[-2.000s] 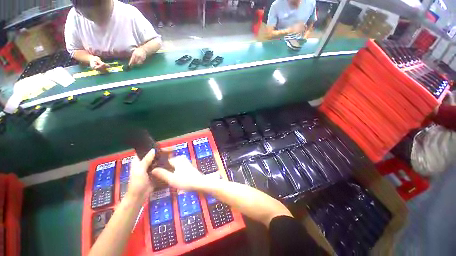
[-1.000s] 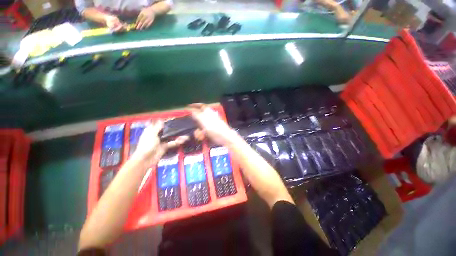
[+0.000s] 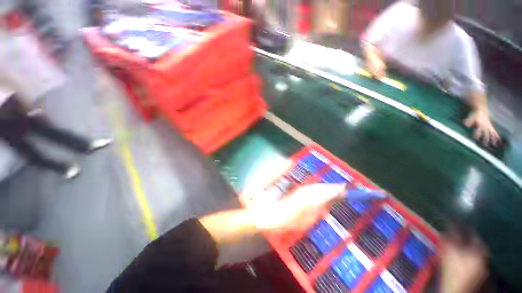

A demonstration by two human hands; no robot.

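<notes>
The red phone tray (image 3: 329, 150) lies at an angle on the green bench. Several keypad phones (image 3: 350, 268) with blue fronts lie in its pockets. My left hand (image 3: 300, 206) reaches over the tray from the left, its fingertips at a blue-fronted phone (image 3: 366, 195); blur hides whether it grips it. My right hand (image 3: 462, 264) is a blurred shape at the tray's right end. Something dark shows by its fingers, but its grip cannot be told.
Tall stacked red phone trays (image 3: 214, 106) stand beyond the tray at upper left, with blue-fronted phones on top. A person in white (image 3: 426, 48) works across the green bench (image 3: 395, 151). Another person walks at far left on the grey floor (image 3: 109, 194) with its yellow line.
The view has swung left and blurred, bringing in the stacked trays and floor. My hands, together around a dark phone before, are now apart. The black cover tray has left the view.
</notes>
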